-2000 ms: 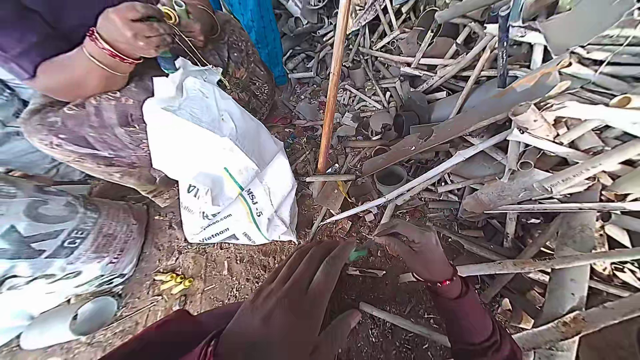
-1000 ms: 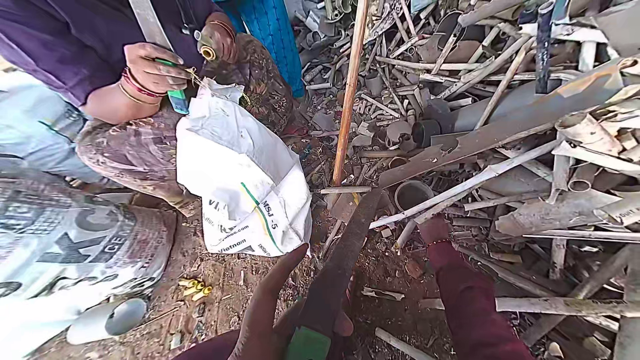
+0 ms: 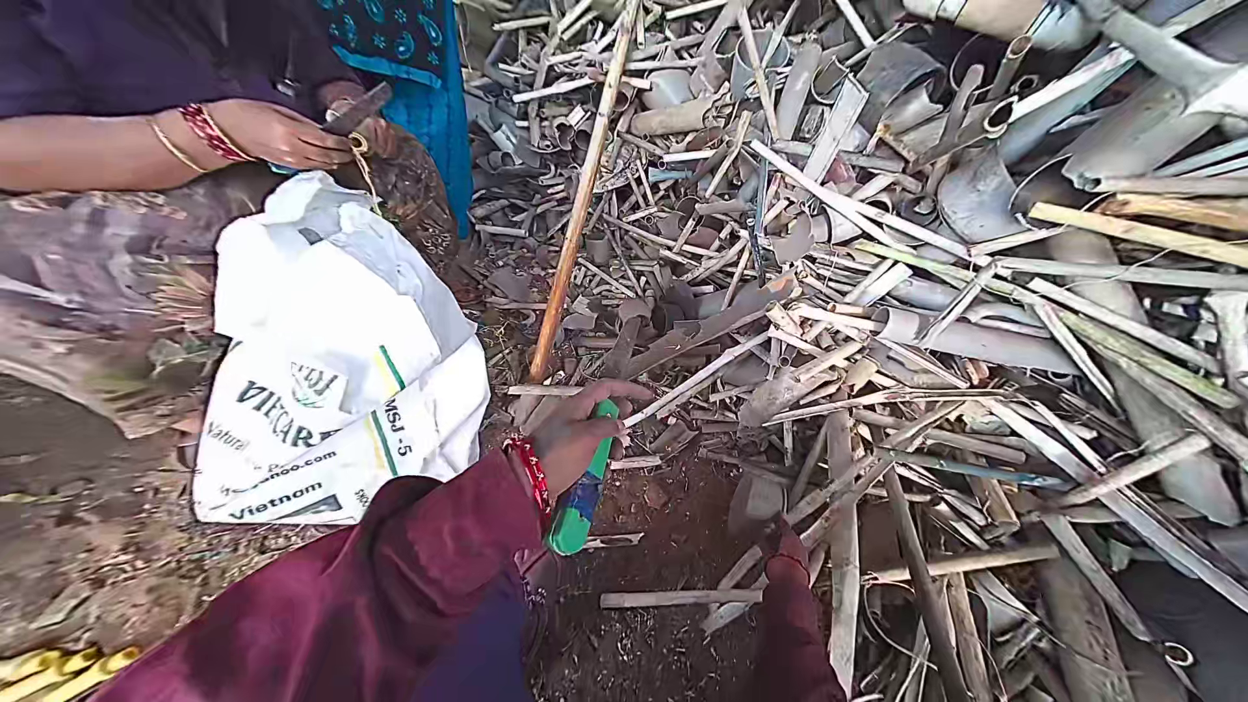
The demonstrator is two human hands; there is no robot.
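Note:
My left hand (image 3: 577, 437) is closed around the green and blue handle (image 3: 577, 512) of a large knife, at the centre of the view. A dark strip beyond the fingers, seemingly its blade (image 3: 625, 343), points up toward the pile. My right hand (image 3: 788, 542) is low at the pile's near edge, dark and blurred, beside a grey curved pipe piece (image 3: 756, 502); its fingers are too unclear to tell a grip. A thin pale stick (image 3: 697, 378) slants up from beside my left hand. A short stick (image 3: 681, 598) lies on the soil between my forearms.
A white printed sack (image 3: 336, 361) stands left of my left hand. Behind it a seated person's hands (image 3: 283, 136) hold a blade and a small yellowish ring. An upright wooden pole (image 3: 585, 195) stands beyond. Broken pipes and sticks (image 3: 936, 419) fill the right. Yellow pieces (image 3: 68, 673) lie lower left.
My left hand was open two seconds ago and now grips the knife handle. My right hand has left the round grey pipe it was beside. The other person's blade has come down. The view has shifted.

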